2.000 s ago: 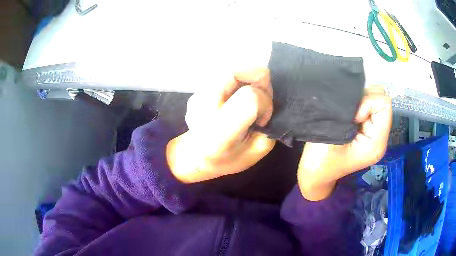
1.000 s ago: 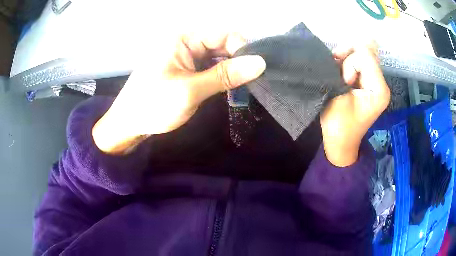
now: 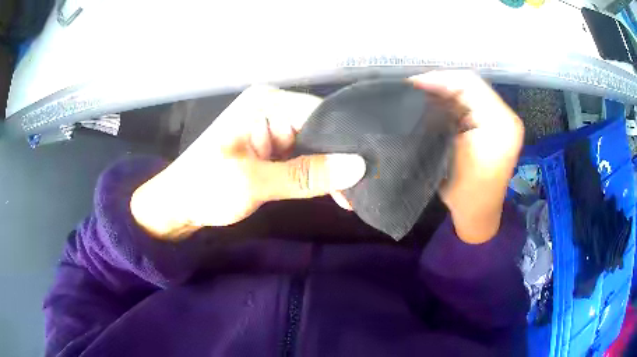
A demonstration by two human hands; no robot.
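A dark grey rib-knit piece [image 3: 394, 150] with a fine texture is held above the lap, just in front of the table's edge. It is bent, with one corner pointing down. My left hand [image 3: 258, 164] grips its left side, thumb flat on the front face and the other fingers partly behind the fabric. My right hand [image 3: 482, 143] holds its right side, fingers curled at the top and right edge. The right fingertips are blurred and partly hidden.
The white table [image 3: 209, 49] spans the top, with a measuring tape [image 3: 70, 115] along its front edge. A bent metal rod [image 3: 68, 15] lies far left, a phone-like black rectangle [image 3: 606, 33] far right. A blue bin [image 3: 562, 244] with black pieces [image 3: 594, 223] and a clear plastic bag [image 3: 536, 244] sit lower right.
Both hands have lowered the fabric from over the table edge to above the lap. The piece went from spread flat to turned and bent. The left thumb now lies across its front.
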